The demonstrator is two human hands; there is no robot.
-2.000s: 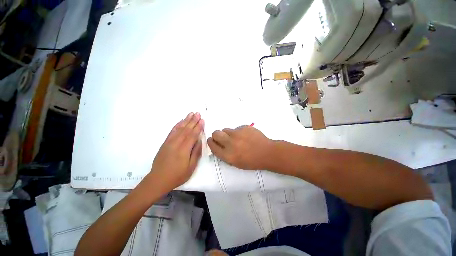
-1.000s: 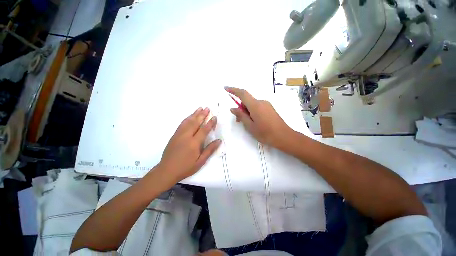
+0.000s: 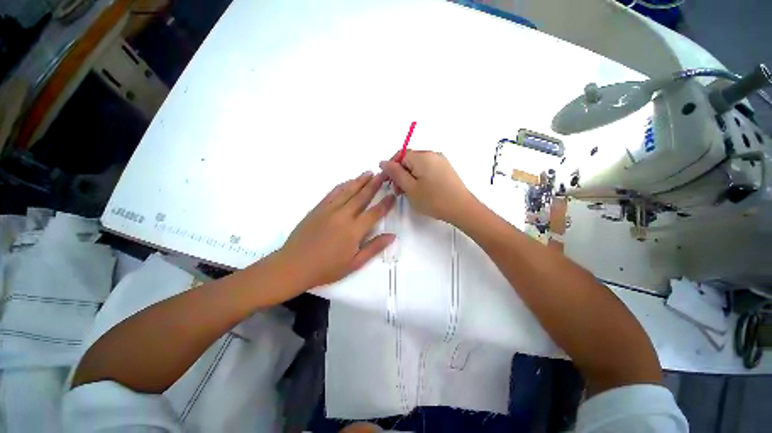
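A white garment panel [image 3: 427, 313] with long double stitch lines lies on the white table and hangs over its front edge towards the lap. It has a small stitched rectangle near its lower right. My left hand [image 3: 339, 232] lies on the panel with its fingers spread, pressing it. My right hand [image 3: 427, 182] grips a red pencil [image 3: 408, 141], which stands up out of the fist. Its lower end is hidden by the fingers, close to my left fingertips.
The sewing machine [image 3: 677, 152] stands at the right, with orange-brown tape by its needle. White pieces [image 3: 698, 304] and dark-handled scissors [image 3: 748, 338] lie at the right end of the table. More white panels [image 3: 55, 287] are piled at the lower left. Printed ruler marks [image 3: 195, 237] run along the front edge.
My right hand has turned the red pencil from lying in the hand to upright and moved it beside my left fingertips. The view has turned, showing more of the machine and scissors.
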